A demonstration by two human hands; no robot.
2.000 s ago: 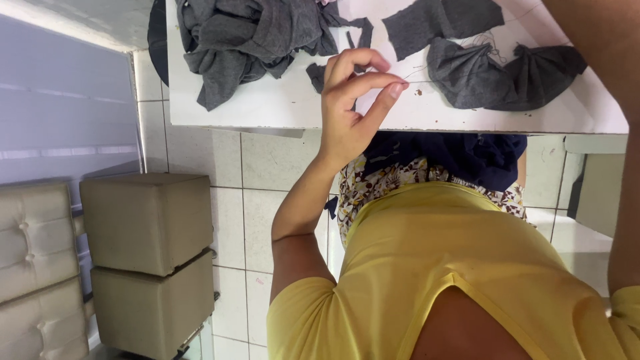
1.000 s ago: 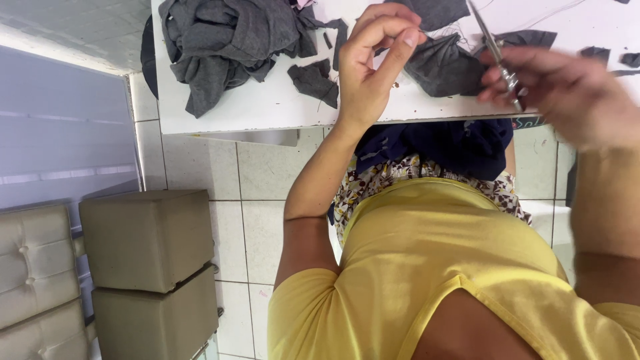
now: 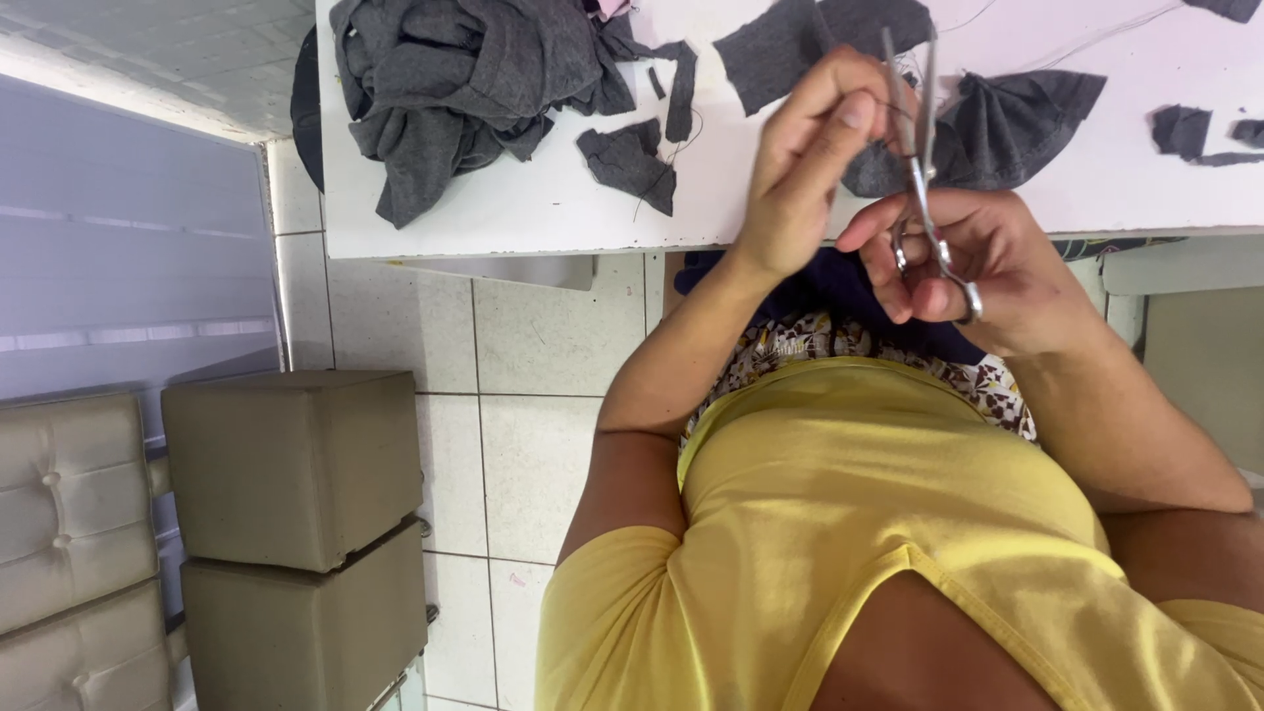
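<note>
My right hand [image 3: 987,257] holds metal scissors [image 3: 923,188] by the finger loops near the table's front edge. Their blades are parted and point away from me, reaching beside the fingertips of my left hand [image 3: 810,158]. The thumb and fingers of my left hand are pinched together, and a thin dark thread seems to run from them toward the blades; the blades partly cover the fingertips. Behind my hands lie a gathered dark grey cloth piece [image 3: 1027,128] and a flat grey cloth piece [image 3: 775,49]. A small grey scrap [image 3: 632,163] is left of my left hand.
A heap of grey fabric [image 3: 474,79] lies at the left of the white table [image 3: 533,222]. More scraps [image 3: 1180,130] and loose threads are at the right. Two stacked beige cube stools [image 3: 286,464] stand on the tiled floor at the left, beside tufted seats [image 3: 69,494].
The right hand has come in from the right with the scissors and now holds them up by the left hand. The left hand remains raised and pinched.
</note>
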